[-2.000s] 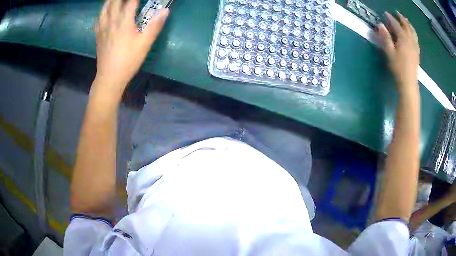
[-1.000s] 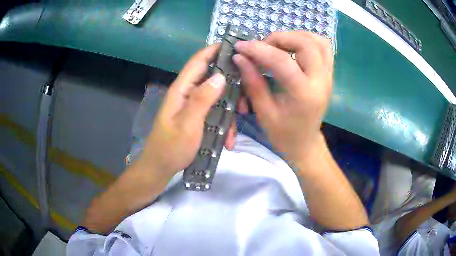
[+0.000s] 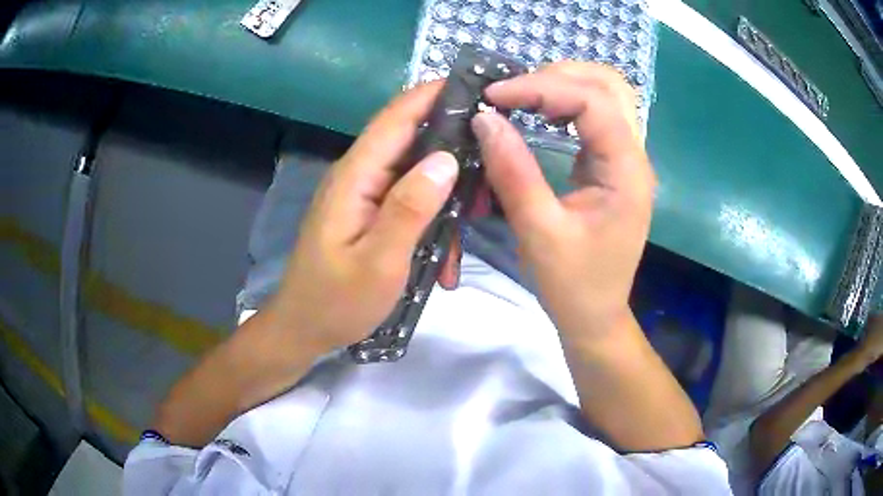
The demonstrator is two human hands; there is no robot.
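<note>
A long dark grey fixture bar (image 3: 421, 276) is held at a slant over the lap, its top end over the tray's near edge. My left hand (image 3: 363, 218) is closed around the bar, thumb on its face. My right hand (image 3: 571, 174) has thumb and index finger close together at the bar's upper part, with a tiny bright spot between the tips; I cannot tell if it is a loose part. A clear blister tray (image 3: 542, 39) of round silvery parts lies on the green bench behind the hands and is partly hidden by them.
A pale bar (image 3: 270, 14) lies on the bench at the upper left. Another bar (image 3: 782, 64) lies beyond the white rail (image 3: 745, 82) at the right. Several bars are stacked at the right edge (image 3: 858, 271). Another person's arm (image 3: 808, 397) shows at the lower right.
Since the first frame, both hands have come together over the lap with a bar. In the last second the bar has turned, and the bar beyond the rail has shifted right.
</note>
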